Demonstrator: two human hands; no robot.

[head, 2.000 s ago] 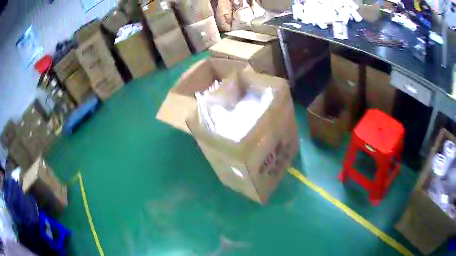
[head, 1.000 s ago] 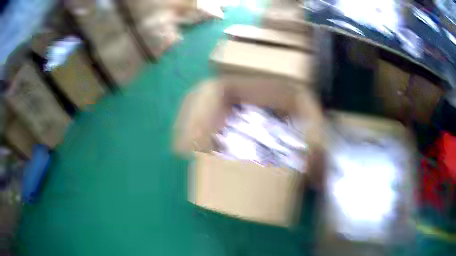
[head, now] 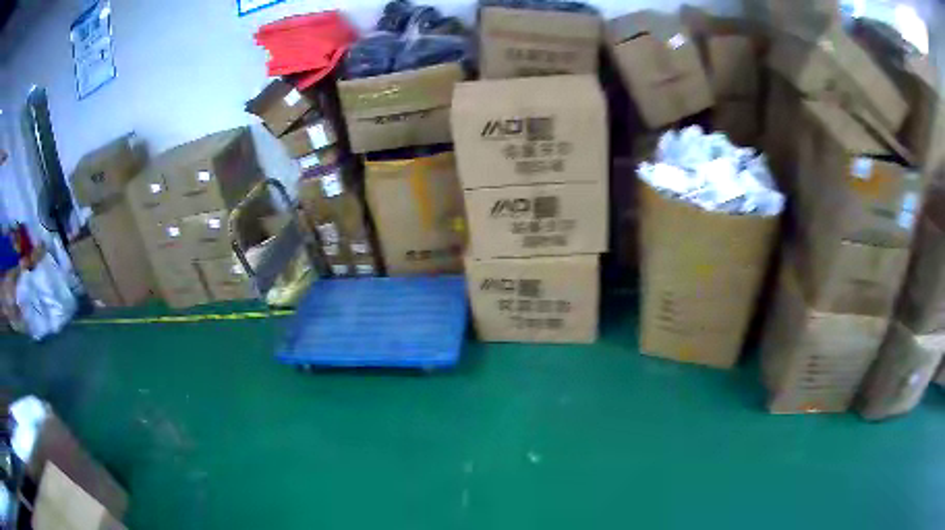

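Neither of my hands is in view. Nearest in front of me, across the green floor, is a flat blue platform cart (head: pixel 378 323) with a folded metal handle frame (head: pixel 271 248) at its left end. Right of it stands a stack of brown cartons (head: pixel 534 223) with black printing. Further right, a tall open brown carton (head: pixel 696 285) is heaped with white pieces (head: pixel 713 171) above its rim.
More cartons (head: pixel 829 311) are stacked at the right and others (head: pixel 192 223) along the left wall. Red (head: pixel 301 43) and dark bags (head: pixel 406 47) lie on top. An open carton (head: pixel 73 487) is cut off at the lower left. A yellow line (head: pixel 171 319) crosses the floor.
The view has swung left from the open cartons, bench and red stool to the wall of stacked cartons and the blue cart. No hand shows in any frame.
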